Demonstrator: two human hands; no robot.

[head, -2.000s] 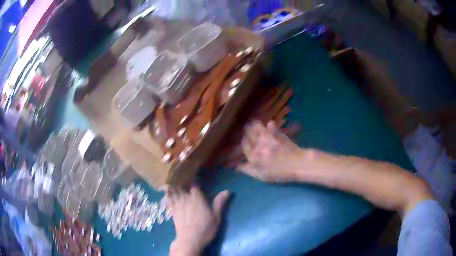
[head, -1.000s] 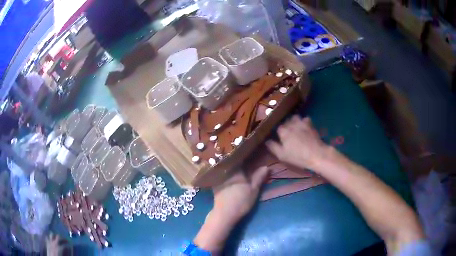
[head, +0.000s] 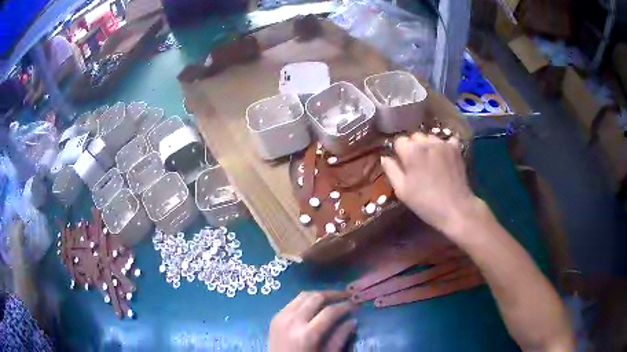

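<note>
My right hand [head: 430, 179] is over the cardboard carton [head: 240, 185], its fingers down among the finished brown straps [head: 354, 182] with white discs. Its fingertips are partly hidden, so a grip cannot be made out. My left hand [head: 313, 323] is low on the green table, fingers bent, beside the ends of several bare reddish-brown straps [head: 419, 282] fanned out in front of the carton. A brown strap end touches or nearly touches its fingers; whether it is held is unclear. A pile of white button fasteners [head: 216, 261] lies left of my left hand.
Three plastic boxes [head: 276, 127] and a white piece [head: 304, 77] stand in the carton. More boxes [head: 165, 199] are grouped to its left. A crossed heap of finished straps [head: 100, 261] lies at left. A patterned sleeve [head: 24, 326] shows at lower left.
My right hand has moved from the bare straps beside the carton up into it. My left hand has left the carton's near corner for the table. The bare straps now show fanned out.
</note>
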